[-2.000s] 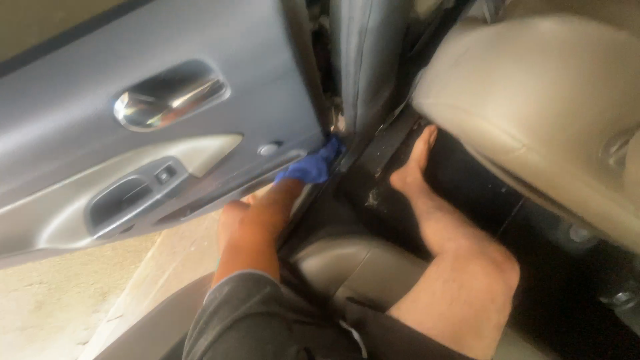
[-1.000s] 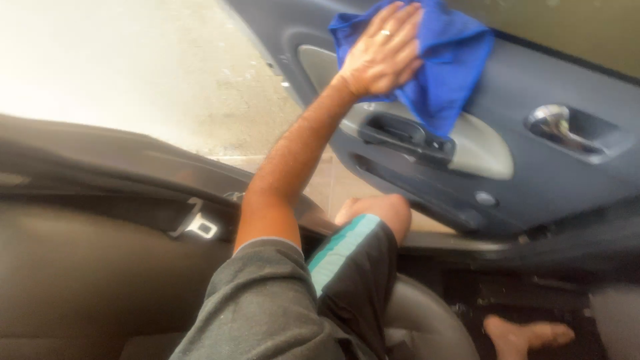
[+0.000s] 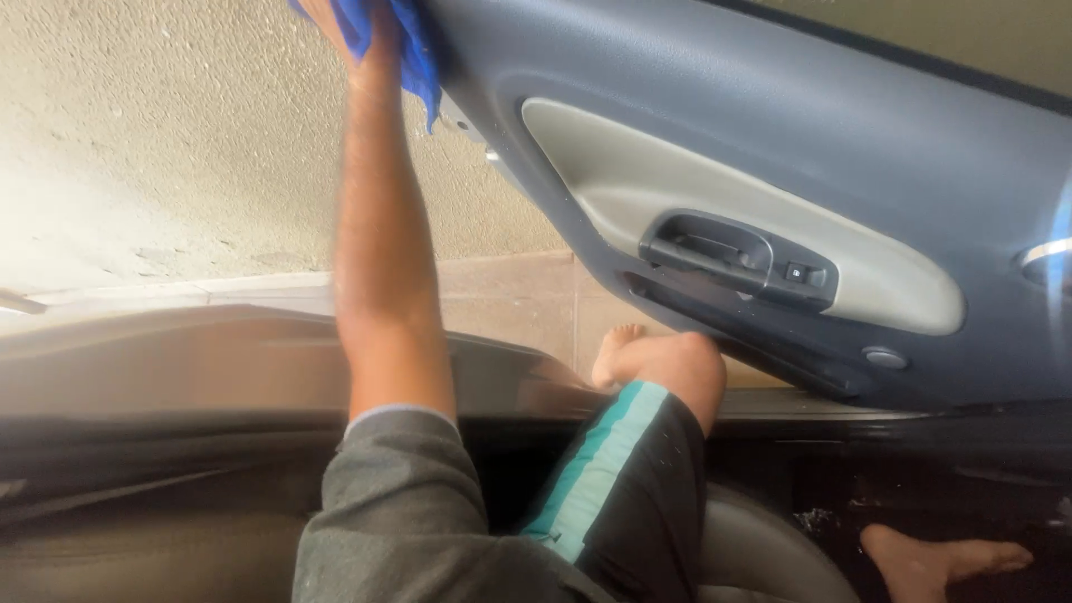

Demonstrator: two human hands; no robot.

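My left arm reaches up from a grey sleeve to the top edge of the view. My left hand (image 3: 333,23), partly cut off there, holds a blue cloth (image 3: 419,71) at the upper rear edge of an open car door. The fingertips are out of view. To the right spreads the door's blue-grey inner panel (image 3: 603,59), with a light grey insert (image 3: 888,289), a dark pull handle (image 3: 708,251) with a window switch (image 3: 796,272), and a long lower pocket (image 3: 737,335). My right hand is not in view.
A rough textured wall (image 3: 209,151) stands beyond the door, with a tiled floor (image 3: 511,297) at its foot. One bare foot (image 3: 615,352) is outside on the tiles; the other (image 3: 938,557) is inside the car. The dark door sill (image 3: 770,404) runs between them.
My left hand has moved with the blue cloth from the door panel above the handle to the door's rear edge. Two seconds ago it was low at the hinge end. The view has turned strongly.
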